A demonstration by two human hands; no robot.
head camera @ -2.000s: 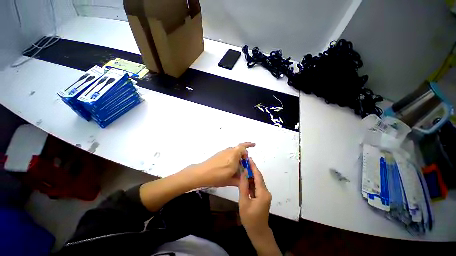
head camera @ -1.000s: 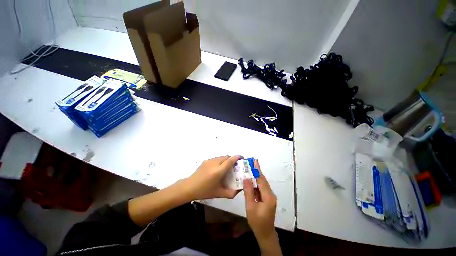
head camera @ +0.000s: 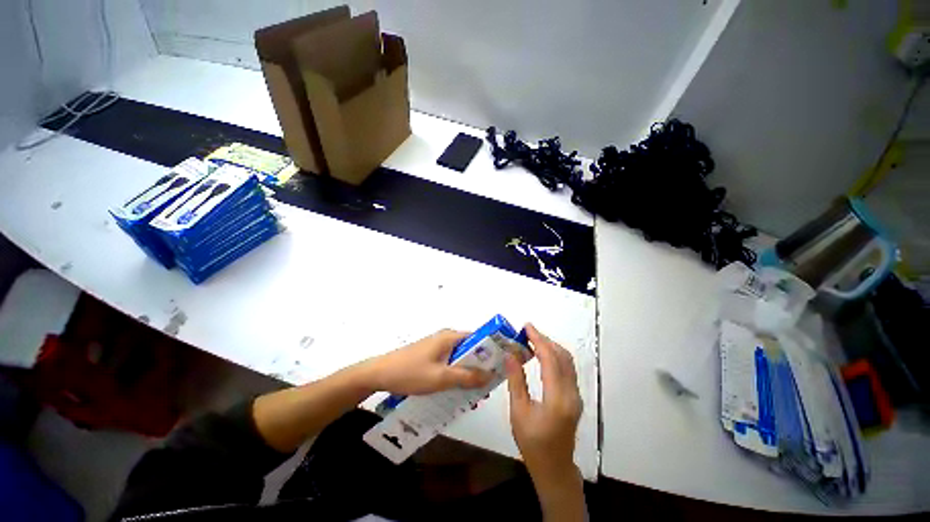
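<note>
A slim blue and white retail box [head camera: 441, 410] is held over the front edge of the white table, tilted, its hang tab at the lower left. My left hand [head camera: 433, 365] grips the box around its middle. My right hand [head camera: 543, 382] is at the upper right end, fingertips on the end flap. Whether a cable is inside cannot be seen. Two stacks of packed boxes [head camera: 226, 229] stand at the left, black cable picture up.
A brown carton [head camera: 357, 120] stands behind the stacks by a yellow packet [head camera: 250, 160]. A flat black rectangle [head camera: 460, 151] and tangled black cables [head camera: 658, 189] lie along the wall. Flat box blanks [head camera: 785, 398], a clear bag [head camera: 767, 296] and a kettle [head camera: 831, 250] are at right.
The box has turned in my hands from end-on to lengthwise, showing its printed white side and hang tab. My right fingers remain at its end. The view has shifted slightly.
</note>
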